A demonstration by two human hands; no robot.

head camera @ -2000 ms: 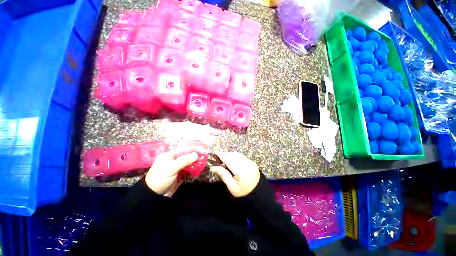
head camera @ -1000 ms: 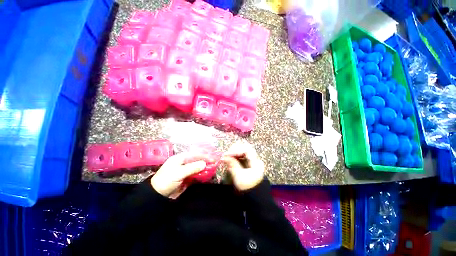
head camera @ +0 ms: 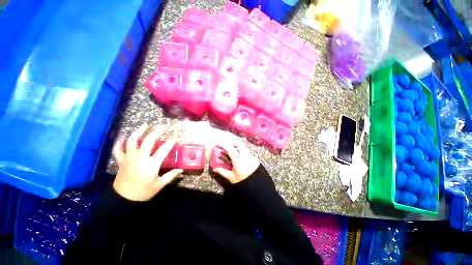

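Note:
A short row of pink cubes lies near the bench's front edge. My left hand is spread over the row's left part, fingers apart, hiding some of the cubes. My right hand holds a single pink cube just right of the row, with a small gap between. A dark thin tool, partly hidden, shows at the right hand's fingers. A large stack of pink cubes stands behind, on the speckled bench.
A blue tray is at the left. At the right are a phone on crumpled white paper and a green crate of blue balls. A bag with purple contents lies at the back.
My left hand has let go of its cube and moved left, opening over the row. My right hand now holds a cube at the row's right end. The view has turned and shifted.

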